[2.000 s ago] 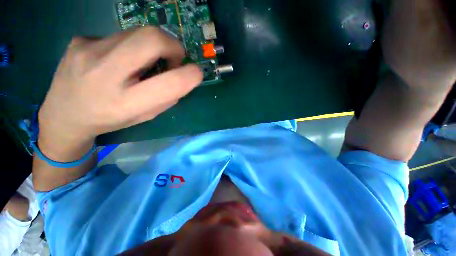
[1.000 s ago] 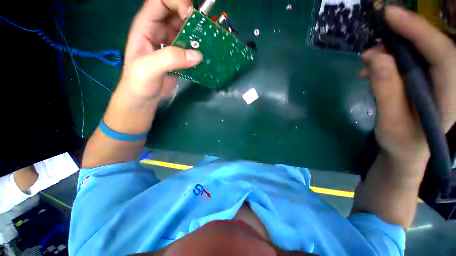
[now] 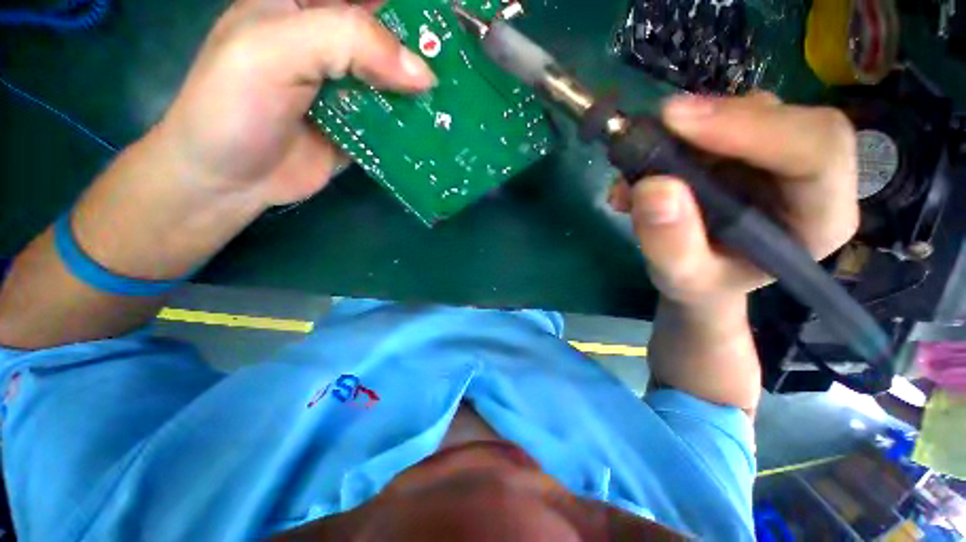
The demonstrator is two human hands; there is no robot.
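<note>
A green circuit board (image 3: 466, 132) is held tilted, solder side facing me, above the dark green mat. My left hand (image 3: 286, 95) grips its upper left edge, thumb on top of the board; the fingers behind are partly hidden. My right hand (image 3: 741, 180) holds a thick black soldering iron (image 3: 694, 175) around its handle. The iron's metal tip is at the board's top edge, near a silvery connector; whether it touches is not clear. A small round white-and-red mark (image 3: 429, 42) is on the board.
A clear bag or tray of small black parts (image 3: 694, 37) lies beyond the iron. A yellow round tub or roll (image 3: 842, 37) and a black fan (image 3: 876, 159) are at the right. A blue coiled cord (image 3: 53, 15) is at the top left.
My right hand has moved left with the iron, bringing its tip to the board. The board has turned slightly in my left hand. The fan and yellow item now show at the right.
</note>
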